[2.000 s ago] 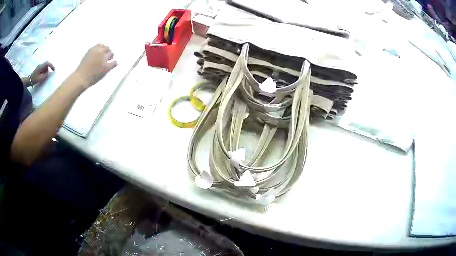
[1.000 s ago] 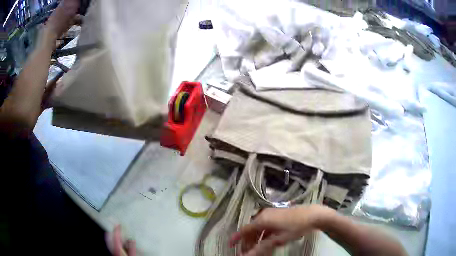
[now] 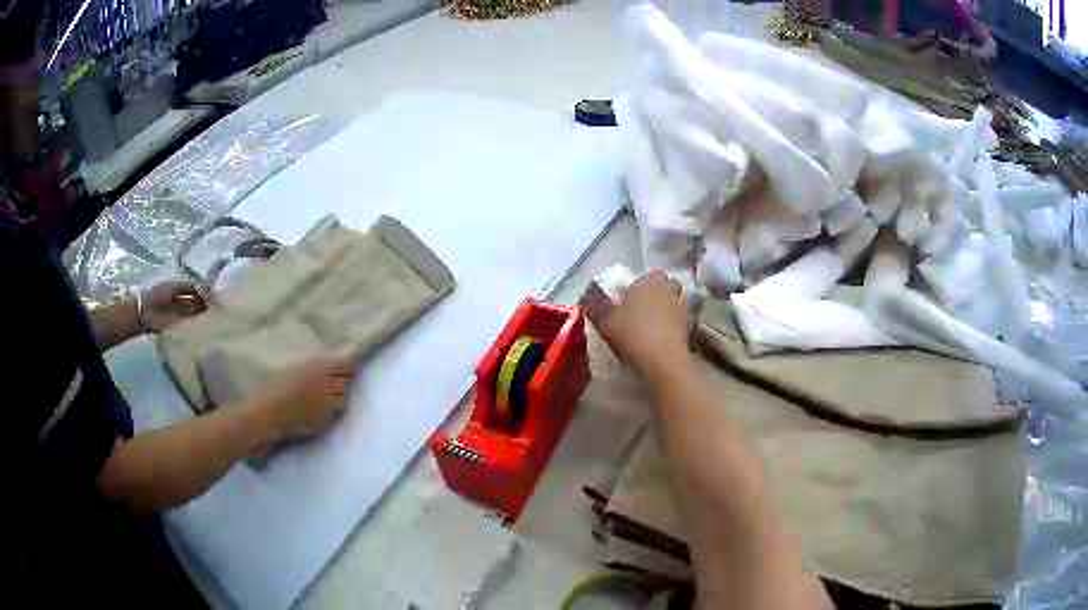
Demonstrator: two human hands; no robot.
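My right hand (image 3: 644, 316) reaches in from the bottom right to small white items (image 3: 614, 281) just behind the red tape dispenser (image 3: 517, 411); its fingers cover part of them, so its grip is unclear. My left hand is not in view. Below my right forearm lies a stack of tan tote bags (image 3: 883, 500), the top one with a dark curved handle. To the left, another person's two hands hold a folded tan tote bag (image 3: 304, 316) on the white-blue foam mat (image 3: 465, 179).
White stuffing rolls (image 3: 776, 155) are heaped behind the totes. Clear plastic (image 3: 167, 215) lies at the left and more at the far right. A small dark object (image 3: 595, 112) lies at the back. A yellow tape ring (image 3: 609, 586) shows at the bottom edge. The other person's dark-clothed body fills the left edge.
My right hand has moved from the tote handles to behind the tape dispenser. The other person's tote has gone from held up to lying folded on the mat. The view has shifted.
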